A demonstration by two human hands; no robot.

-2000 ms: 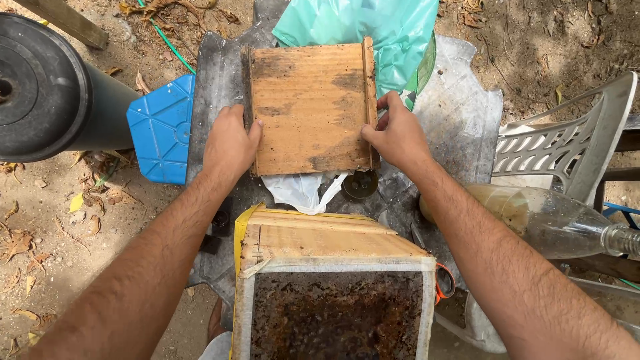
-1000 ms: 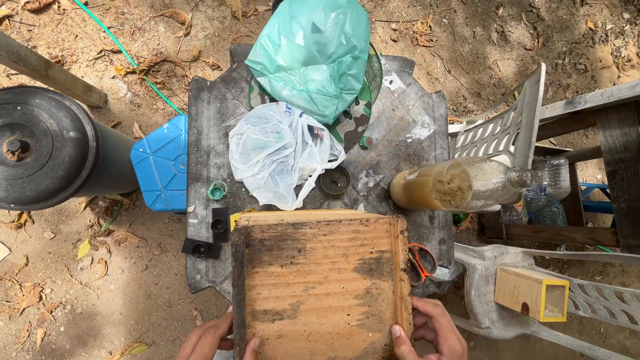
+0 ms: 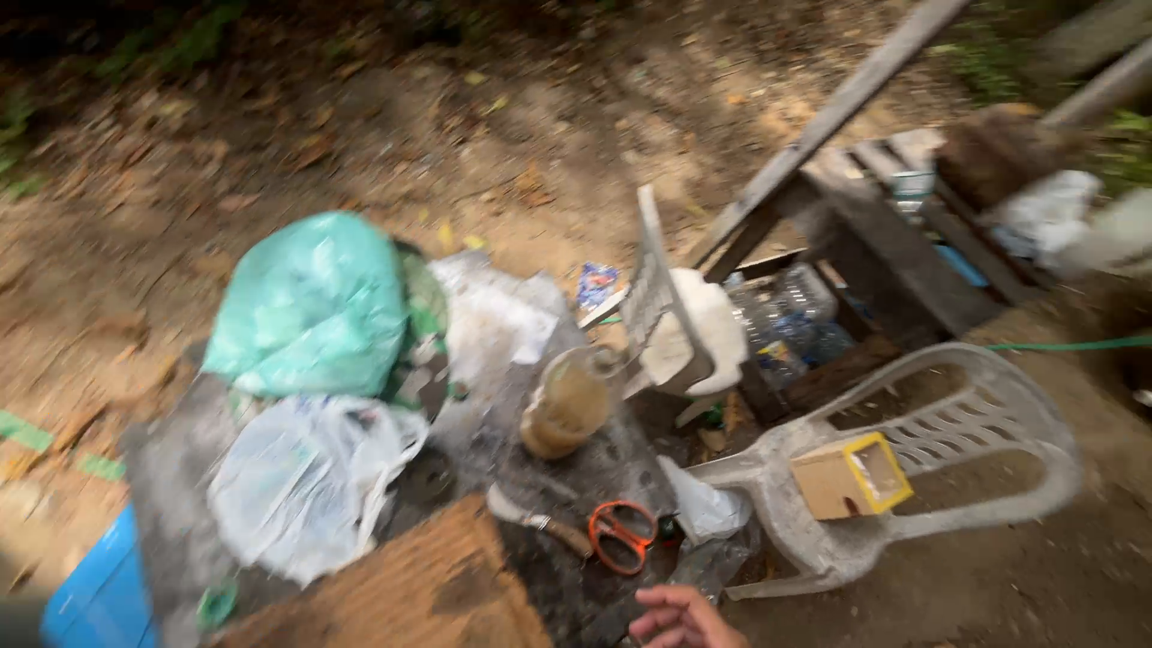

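Note:
My right hand (image 3: 682,617) is at the bottom edge, blurred, fingers apart and holding nothing, just below scissors with orange handles (image 3: 623,537). My left hand is out of view. A stained wooden board (image 3: 423,589) fills the lower middle, its near part cut off by the frame. Between board and scissors lies a curved-blade knife with a wooden handle (image 3: 540,522). A plastic bottle of cloudy brown liquid (image 3: 567,405) lies behind them on the grey table (image 3: 166,459). A white plastic bag (image 3: 310,486) and a green one (image 3: 315,310) sit at the left.
On the right, a plastic chair (image 3: 810,549) bears a small wooden box with a yellow-edged window (image 3: 850,477). Behind it are another plastic chair (image 3: 661,306) and a wooden pallet structure (image 3: 900,243) with plastic bottles. A blue object (image 3: 103,585) stands at the lower left.
My right hand has let go of the wooden board and is now apart from it on the right. My left hand has left the view. The view has swung to the right.

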